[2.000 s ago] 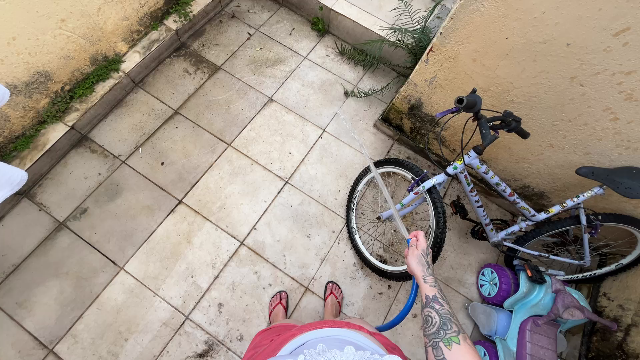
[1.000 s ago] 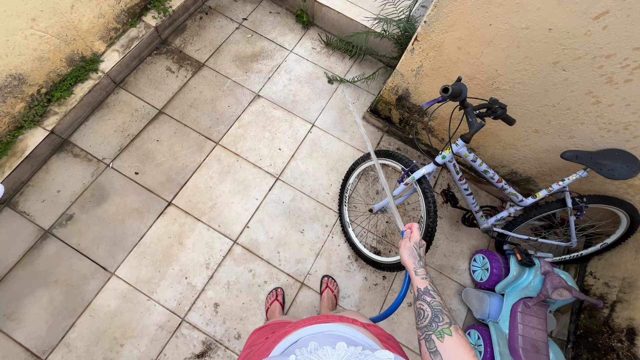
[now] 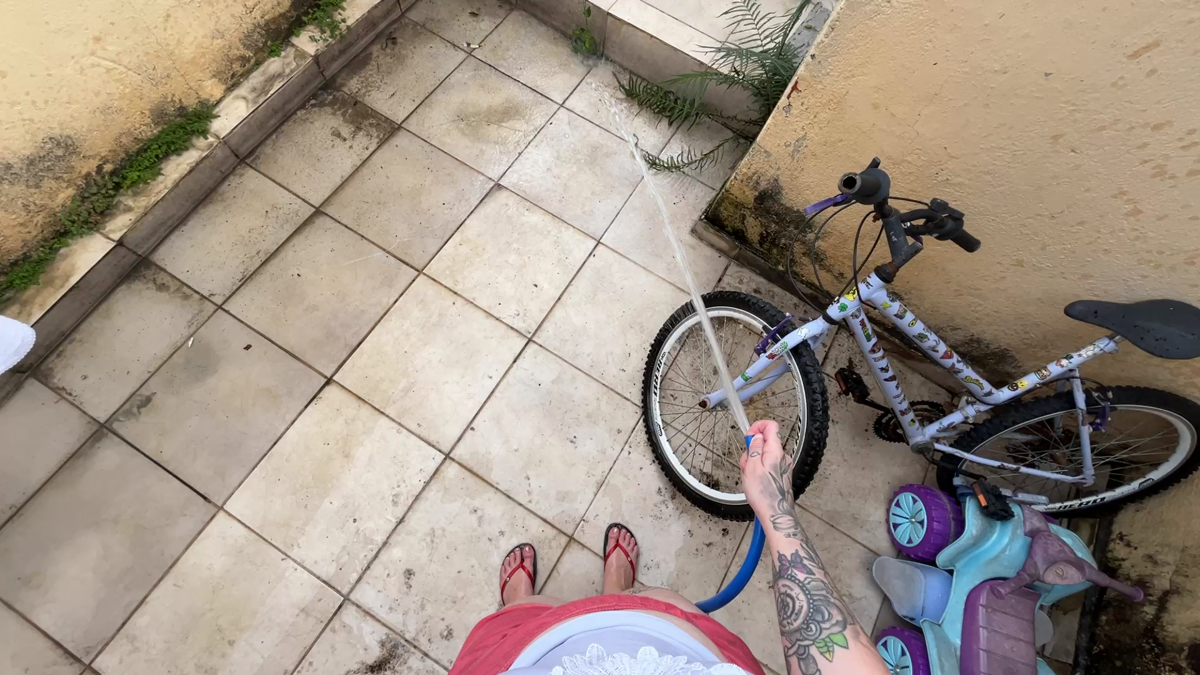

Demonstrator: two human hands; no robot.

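Note:
My right hand (image 3: 766, 456) is closed around the end of a blue garden hose (image 3: 737, 579), in front of the front wheel of a sticker-covered bicycle (image 3: 947, 366). From the hose end a stream of water (image 3: 677, 246) arcs up and leftward over the floor tiles (image 3: 476, 298), its far end thinning out near a fern (image 3: 741, 70). Behind my forearm the hose curves down toward my waist. My left hand is out of the picture.
A turquoise and purple ride-on toy (image 3: 966, 572) stands at the lower right, below the bicycle, which is beside a stained yellow wall (image 3: 1012, 122). A low tiled ledge (image 3: 192, 192) with weeds runs along the left wall. My feet in red flip-flops (image 3: 517, 570) are near the bottom.
The right hand keeps its grip on the hose throughout, with water running from it. The white thing at the left edge, barely in view a second ago, shows more now.

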